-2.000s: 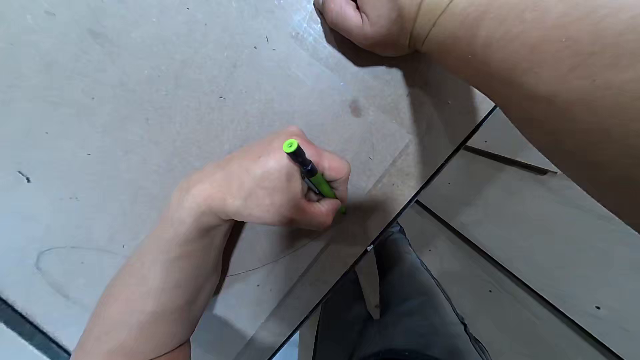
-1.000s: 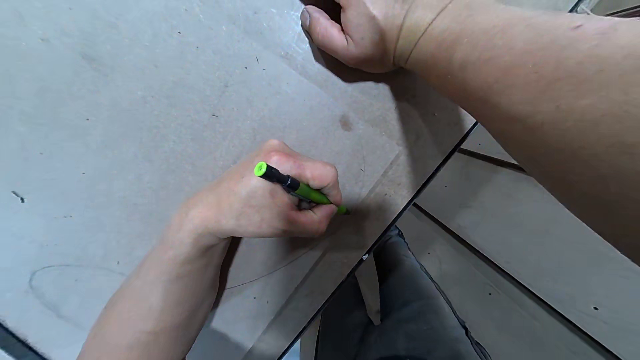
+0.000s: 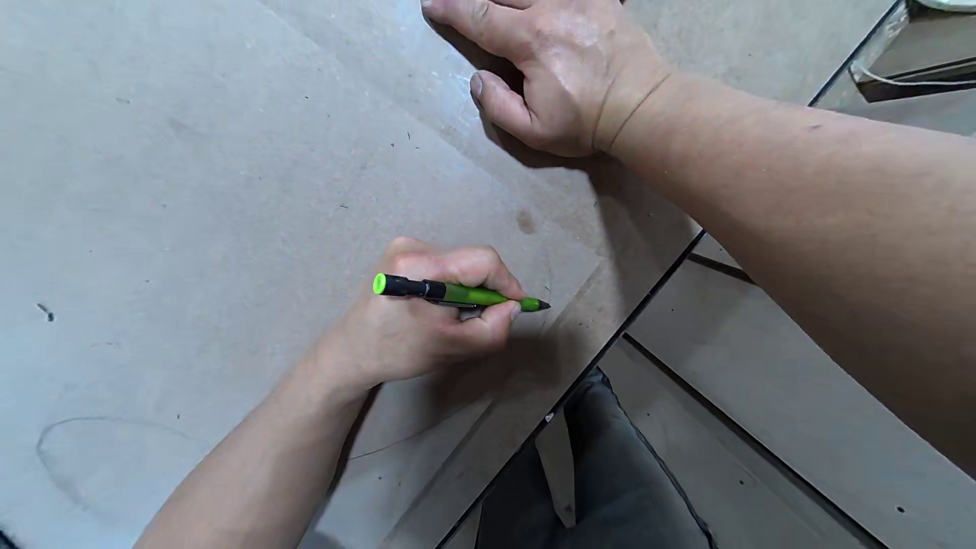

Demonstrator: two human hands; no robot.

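My left hand (image 3: 442, 313) grips a green and black mechanical pencil (image 3: 480, 296) between thumb and fingers. Its dark tip points right and is at or just above a large pale board (image 3: 229, 198); contact cannot be told. A faint thin line runs near the tip. A thin curved line (image 3: 412, 438) shows below my left hand, and a faint pencil arc (image 3: 57, 427) lies at the lower left, partly behind my forearm. My right hand (image 3: 541, 69) rests palm down on the board at the top, thumb apart and fingertips partly out of view, holding nothing.
The board's dark edge (image 3: 587, 370) runs diagonally at the right. Beyond it are pale panels (image 3: 732, 374) with dark gaps, and a leg in dark trousers (image 3: 625, 473) at the bottom. An open-topped compartment (image 3: 923, 57) with a white cord is at the upper right.
My left hand has moved the pencil tip up the board, closer to the brownish smudge. The pencil now lies flatter, pointing right. My right hand stays pressed on the board. The view has shifted.
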